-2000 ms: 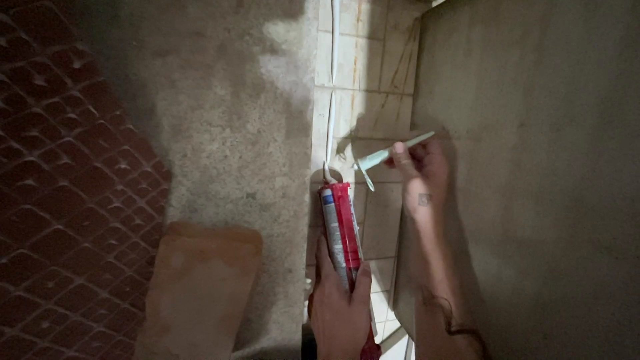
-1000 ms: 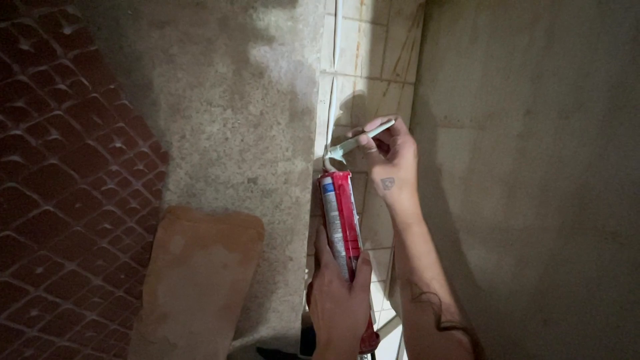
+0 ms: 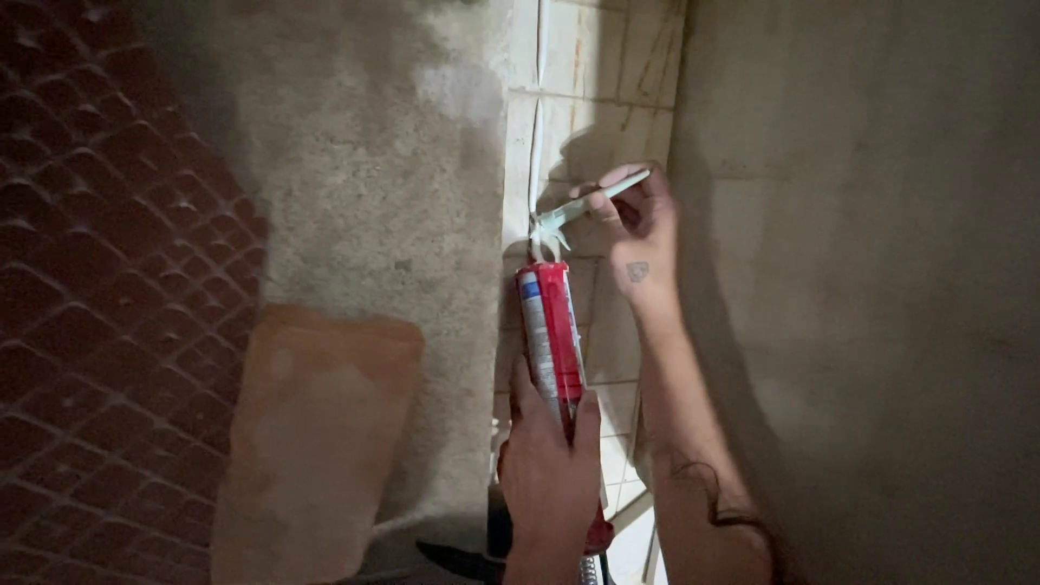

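Note:
My left hand (image 3: 552,463) is wrapped around a red caulking gun (image 3: 561,325) loaded with a printed sealant cartridge (image 3: 538,333). The gun points up along the tiles, its nozzle (image 3: 537,246) at the lower end of a white strip or bead (image 3: 536,154). Between fingers and thumb, my right hand (image 3: 642,227) grips a pale plastic tool (image 3: 589,203) by its slim handle. The tool's wider end, apparently smeared with sealant, lies at the nozzle tip; whether they touch is unclear.
A rough concrete surface (image 3: 374,179) and a reddish-brown slab (image 3: 325,447) lie left of the tiles (image 3: 626,61). Farther left is dark red patterned tiling (image 3: 106,284). A large grey panel or wall (image 3: 869,284) runs along the right. A dark curved object (image 3: 459,561) is at the bottom.
My right hand has moved left, bringing the pale tool's wide end from right of the nozzle to its tip. My left hand still holds the caulking gun.

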